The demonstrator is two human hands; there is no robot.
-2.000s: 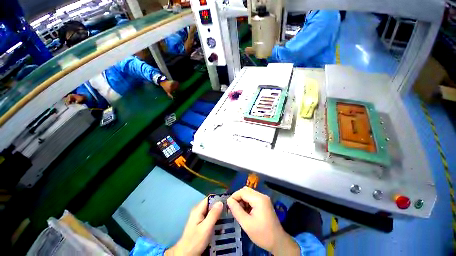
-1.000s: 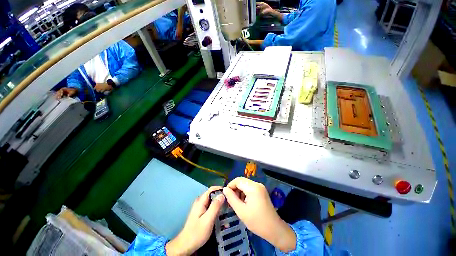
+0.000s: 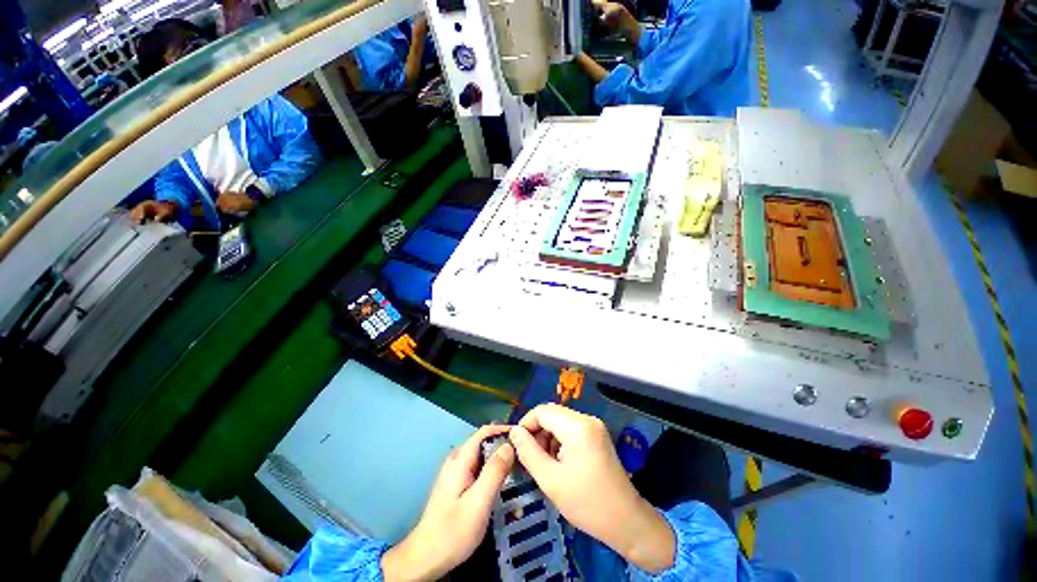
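My left hand (image 3: 457, 500) and my right hand (image 3: 578, 472) are close together at the bottom centre, bare, with blue sleeves. Both hold the top end of a pale grey slotted plate (image 3: 532, 539) with a row of rectangular openings, which hangs down towards my lap. Thumbs and index fingertips meet at its upper end. Whether a small part is pinched there is hidden by the fingers. A similar slotted plate (image 3: 594, 216) sits under a green frame on the left fixture of the machine table.
The machine table (image 3: 671, 362) bears an orange-brown fixture (image 3: 810, 252) with green frame, a crumpled yellow-green item (image 3: 700, 193) and a red button (image 3: 915, 423). Left are a light-blue sheet (image 3: 364, 443), keypad terminal (image 3: 375, 318) and stacked trays (image 3: 148, 534). People in blue sit beyond.
Since the earliest frame the view has shifted, so the machine table sits higher in the picture. My hands still hold the slotted plate, with the fingertips slightly moved at its top end.
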